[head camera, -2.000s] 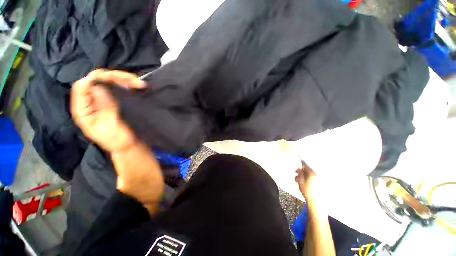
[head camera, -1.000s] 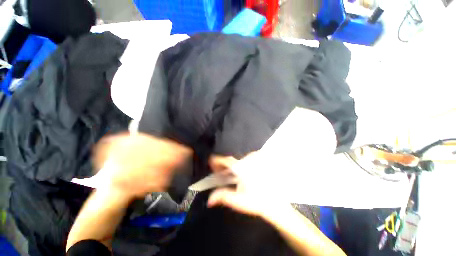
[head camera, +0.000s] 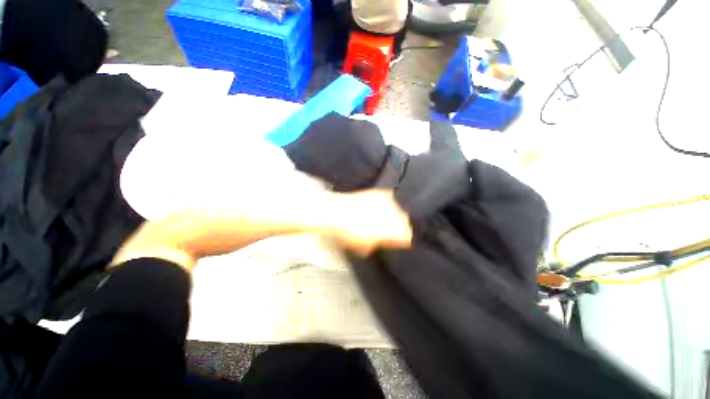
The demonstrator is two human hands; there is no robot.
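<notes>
A black garment (head camera: pixel 467 288) is bunched over the right part of the white pressing board (head camera: pixel 272 300) and runs blurred down to the lower right edge of the picture. My left hand (head camera: pixel 374 222) reaches across the board and is closed on the garment's left side; it is blurred and its fingertips are hidden. My right hand is not visible. The steam iron's orange handle (head camera: pixel 554 280) shows at the right, partly covered by the garment.
A black cloth pile (head camera: pixel 66 195) hangs at the left. Blue crates (head camera: pixel 241 47), a light-blue piece (head camera: pixel 319 109) and a red stool (head camera: pixel 367 66) are beyond the board. A yellow hose (head camera: pixel 615 214) and black cable run at the right.
The garment has moved from the middle of the board to the right and is bunched up. My left hand has moved right with it. My right hand, seen earlier, has gone from view.
</notes>
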